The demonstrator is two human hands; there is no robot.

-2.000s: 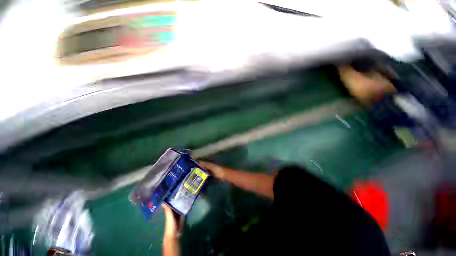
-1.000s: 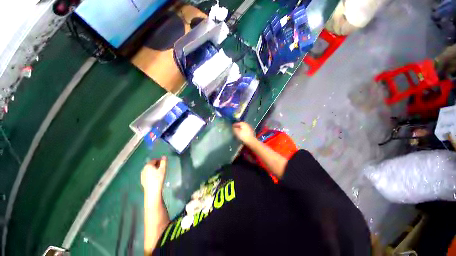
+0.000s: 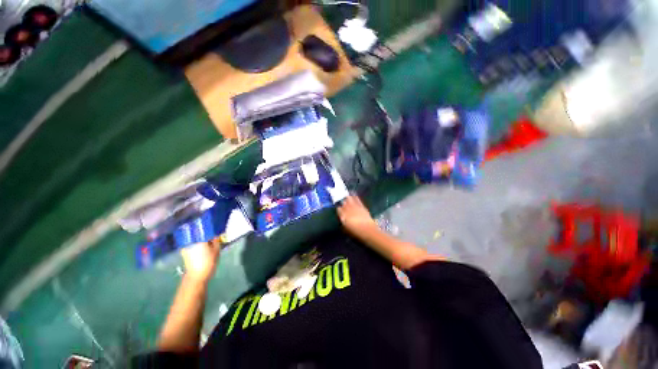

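Note:
A blue open carton with white flaps stands in front of me on the green bench, with blue boxes and a white sheet in it. A second blue open carton stands at its left, close beside it. My right hand holds the first carton at its near right corner. My left hand is at the near side of the left carton; its fingers are blurred and partly hidden, so its grip cannot be told.
More blue boxes lie on the bench at the right, past black cables. A brown board with a dark pad and mouse is behind, under a screen. Red stools stand on the grey floor at the right.
The view has turned. My left hand has moved from above the bench to the left carton. My right hand remains at the first carton's corner, and that carton now sits closer beside the left one.

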